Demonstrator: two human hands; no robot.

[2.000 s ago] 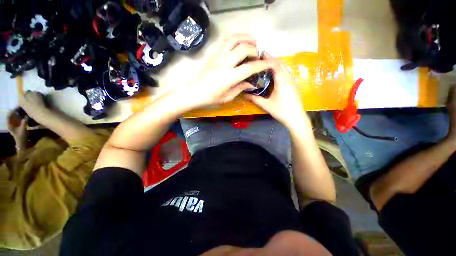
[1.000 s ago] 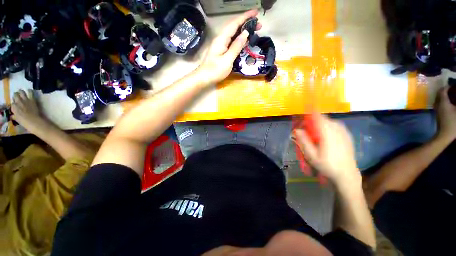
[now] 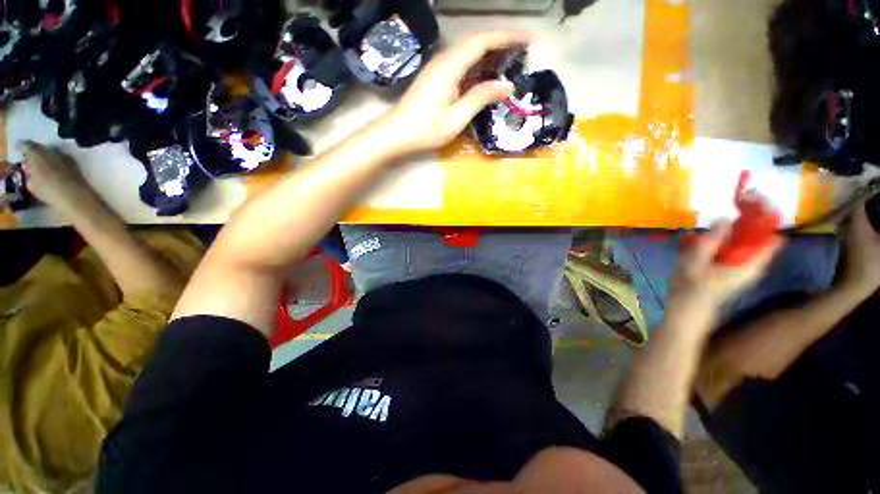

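Observation:
An open black camera housing [image 3: 519, 114] lies on the bench tape, with a white notched inner plate and red wires inside. My left hand [image 3: 449, 96] is at its upper left, thumb and fingers around a dark part [image 3: 494, 69] next to the housing; the fingers partly hide this part. My right hand [image 3: 712, 270], blurred, is at the bench's front edge on the right. Its fingers are at the red air blow gun [image 3: 751, 232], which points up over the edge; the exact grip is blurred.
Part-built black units [image 3: 232, 135] crowd the bench at left, and more units [image 3: 835, 116] stand at right. Orange-yellow tape [image 3: 618, 178] runs along the front edge. A neighbour's hand [image 3: 48, 174] is at far left, another [image 3: 862, 232] at far right. A red stool [image 3: 314, 289] is below.
My hands left the housing, which now lies open on the bench. My left hand took the dark part beside it. My right hand took the blow gun, swung it low, then moved it right to the bench edge.

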